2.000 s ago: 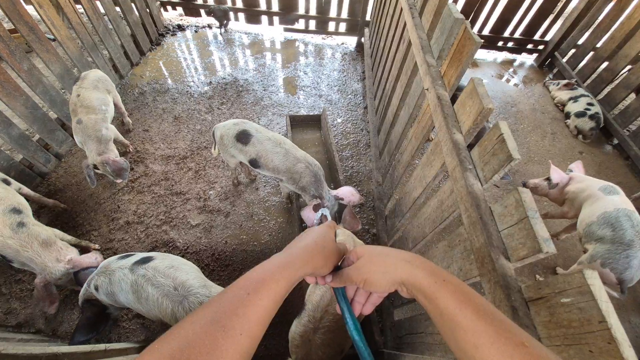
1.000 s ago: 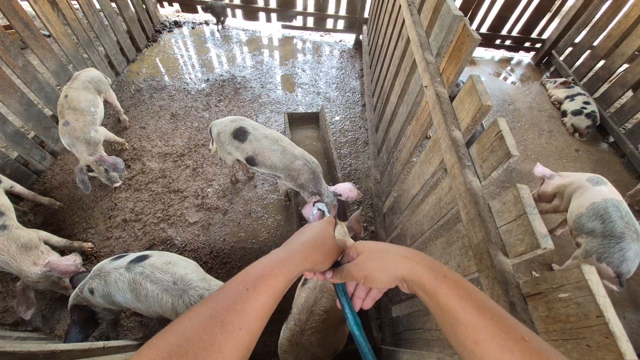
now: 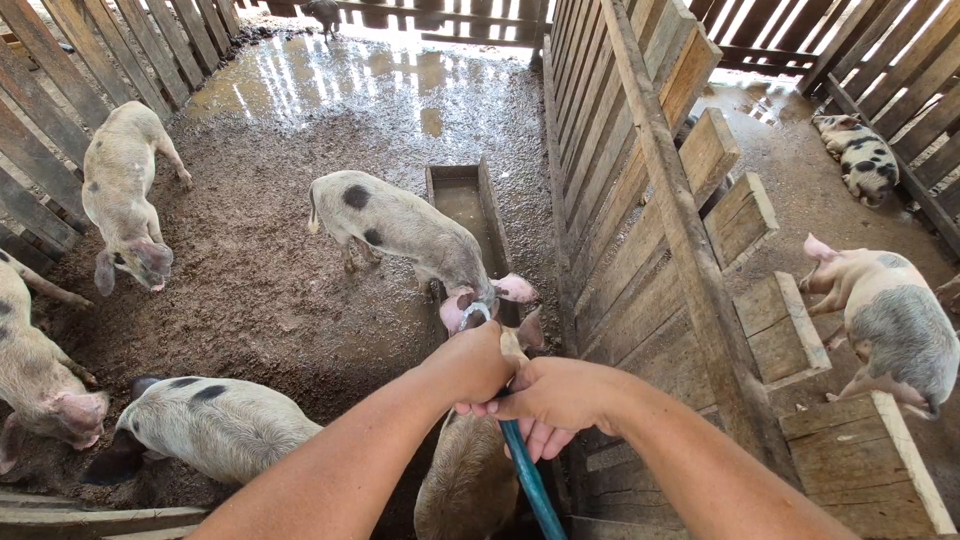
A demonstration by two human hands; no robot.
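Note:
A green hose (image 3: 534, 480) rises from the bottom edge into my two hands, near the view's middle. My left hand (image 3: 480, 364) is closed around its end, and water comes out just beyond the fingers. Beside it my right hand (image 3: 559, 401) touches the hose with thumb and partly spread fingers; whether it grips the hose is hard to tell. Past the hands, a spotted pig (image 3: 405, 217) stands with its head at the water, next to a wooden trough (image 3: 491, 217) holding murky water. Another pig (image 3: 469, 480) is below my hands, partly hidden by them.
Several more pigs stand at the left, one of them (image 3: 124, 187) near the slatted fence (image 3: 45, 120). A plank partition (image 3: 675, 202) with protruding boards runs along my right. Beyond it are a standing pig (image 3: 892, 322) and a lying spotted pig (image 3: 859, 157). A puddle (image 3: 300, 82) covers the far muddy floor.
The pig beyond the partition has turned its head away from the boards and moved a little. The left pig by the fence has shifted its head and body. My hands stay nearly in place.

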